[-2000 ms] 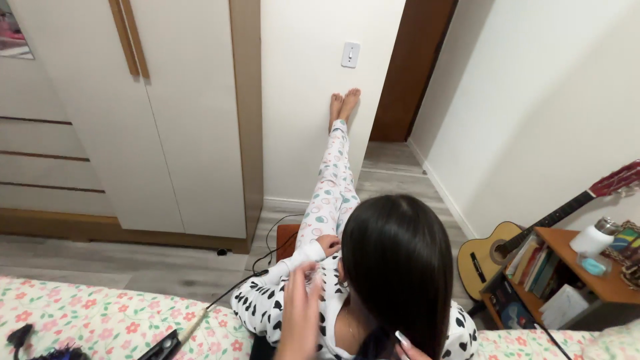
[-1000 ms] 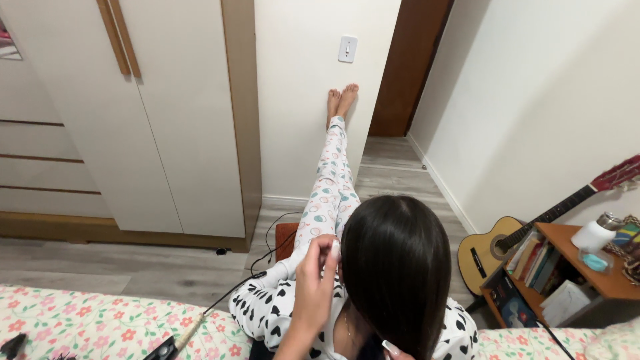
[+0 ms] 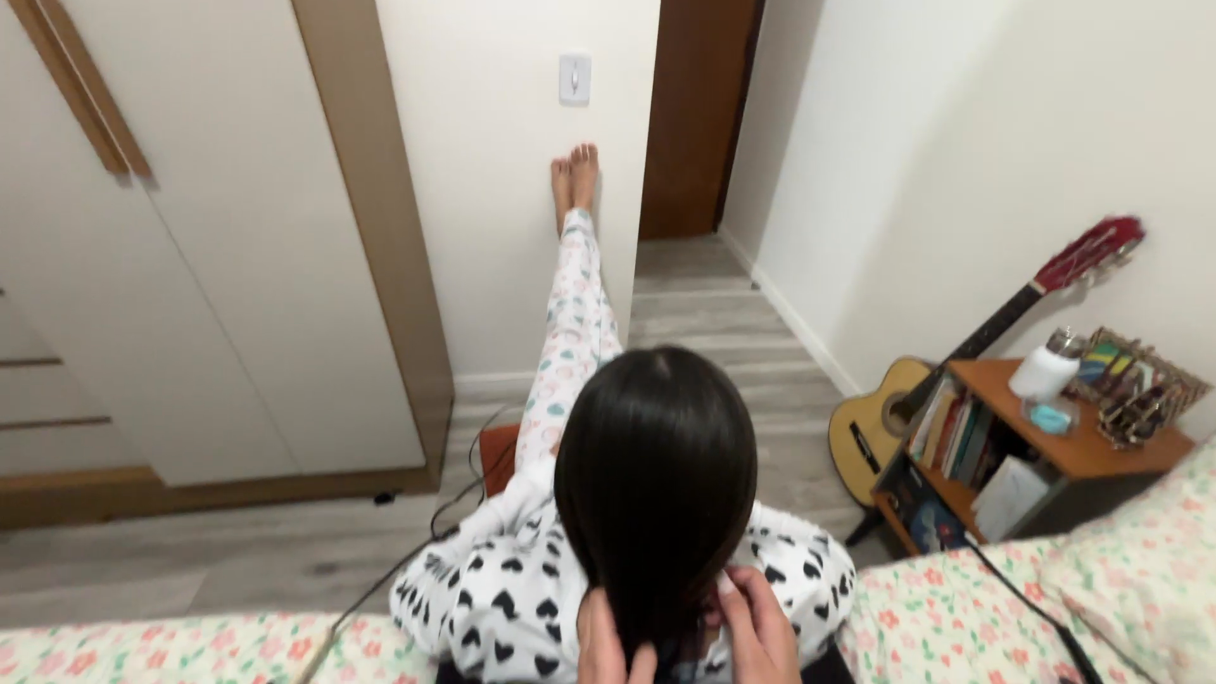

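A person with long dark hair sits with their back to me, in a white top with black hearts and patterned trousers. Their bare feet rest against the wall. My left hand is at the left side of the gathered hair behind the neck, fingers curled round it. On the other side of the same hair is my right hand, its thumb and fingers close together by the neck. The fingertips of both hands are partly hidden by hair, and the lower frame edge cuts off both hands.
A floral bedspread runs along the bottom, with a black cable at the right. A wardrobe stands left. At right are an acoustic guitar and a small shelf unit bearing a white bottle and a basket.
My left hand has moved from in front of the person's left shoulder area back to the hair behind the neck. My right hand now shows more fully beside the hair.
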